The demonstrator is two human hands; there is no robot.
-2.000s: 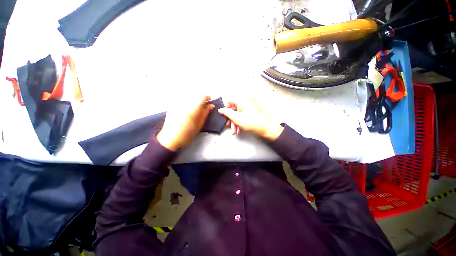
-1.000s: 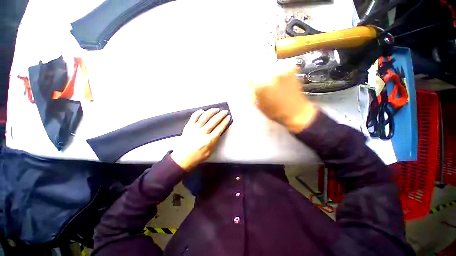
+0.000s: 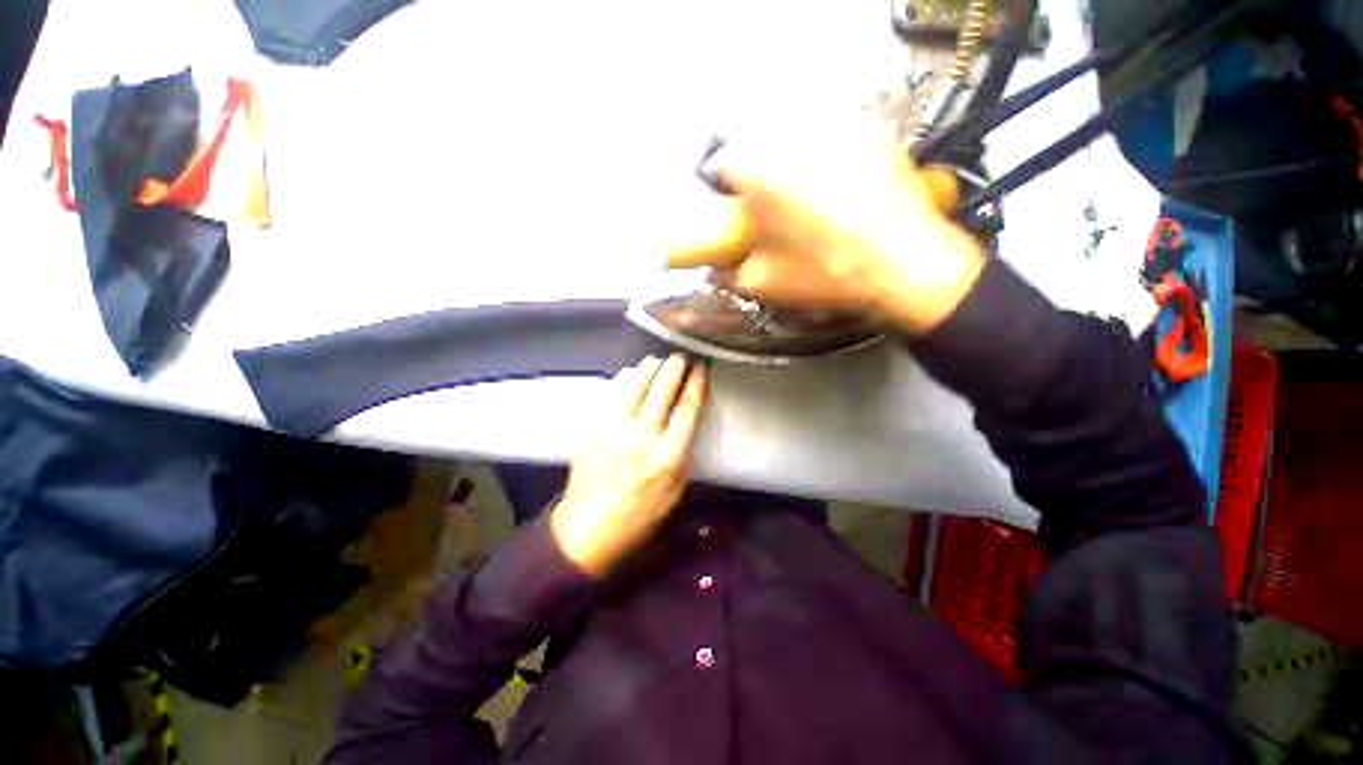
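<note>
A dark navy curved collar piece (image 3: 449, 344) lies flat along the near edge of the white table. My right hand (image 3: 837, 239) is closed around the yellow handle of the steam iron (image 3: 762, 326). The iron's pointed tip is on the right end of the collar piece and covers part of it. My left hand (image 3: 635, 463) lies palm down with its fingertips at the lower edge of that end, close to the iron's tip. It grips nothing that I can see, and its fingers lie close together.
A navy fabric bundle (image 3: 135, 224) with red-orange ribbon (image 3: 209, 157) lies at the left. More navy pieces (image 3: 311, 23) are at the far left edge. Black cables (image 3: 1046, 142) trail from the iron. A blue tray (image 3: 1214, 299) and red crates (image 3: 1248, 448) are at the right.
My right hand has taken hold of the iron and brought it left onto the collar piece's right end. My left hand has moved off the piece's top to its lower edge. The camera view has shifted.
</note>
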